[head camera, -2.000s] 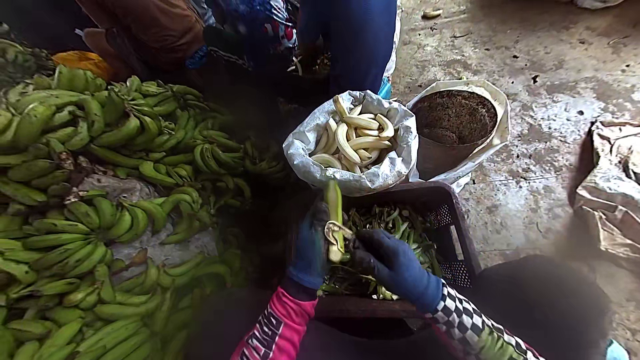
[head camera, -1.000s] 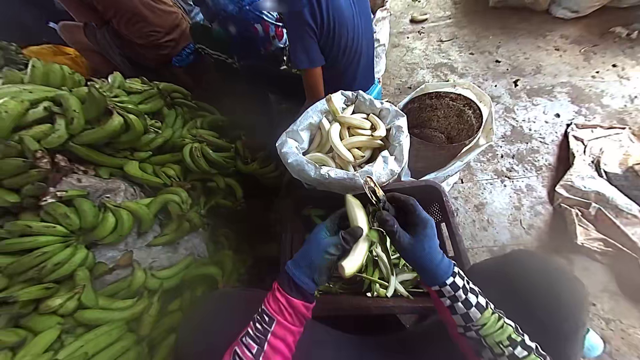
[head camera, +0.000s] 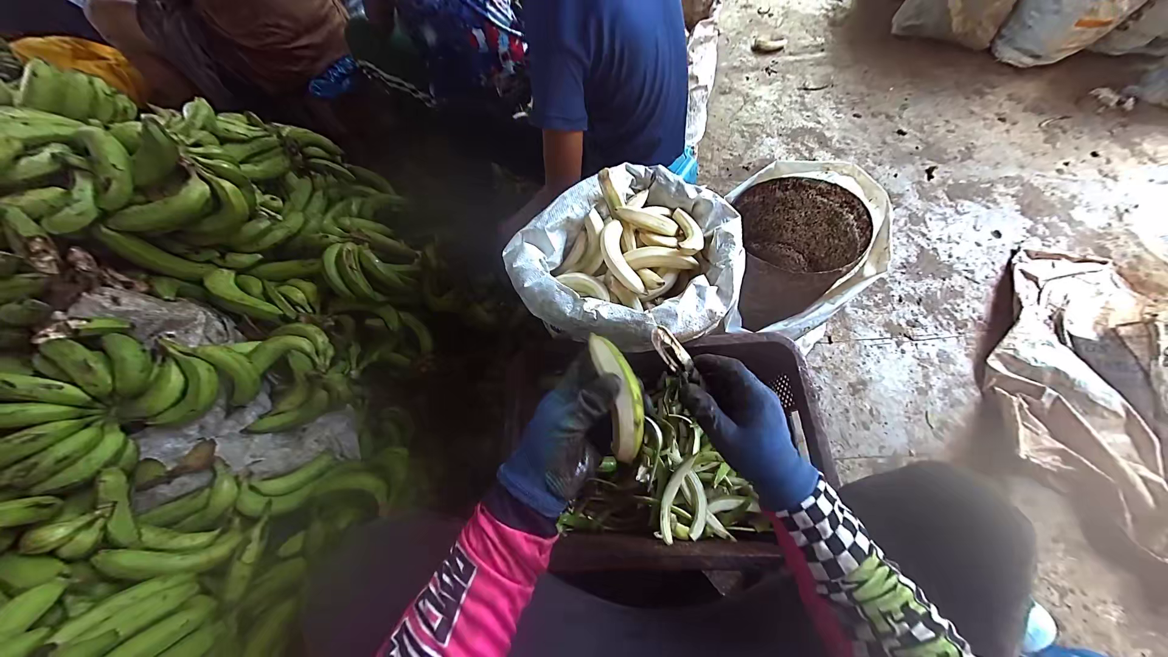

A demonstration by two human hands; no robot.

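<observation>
My left hand [head camera: 564, 433], in a blue glove with dark, wet-looking fingers, grips a partly peeled green plantain [head camera: 620, 398] that stands nearly upright. In my gloved right hand [head camera: 744, 424] is a small peeling tool [head camera: 672, 350], its looped metal end pointing up and left, apart from the plantain. Both hands are above a dark plastic crate [head camera: 812, 411] that holds green peel strips [head camera: 680, 497]. Just behind the crate, a white woven sack [head camera: 529, 265] with a rolled rim is filled with peeled plantains [head camera: 630, 251].
Piles of green plantains [head camera: 164, 388] cover the left side. A second sack [head camera: 876, 214], right of the first, holds dark brown granular matter [head camera: 803, 224]. A person in a blue shirt [head camera: 607, 73] sits ahead. A crumpled sack [head camera: 1077, 365] lies on the concrete floor at right.
One second ago my left hand held a mostly pale, peeled plantain; now a piece with green skin is in it. The peeling tool remains in my right hand.
</observation>
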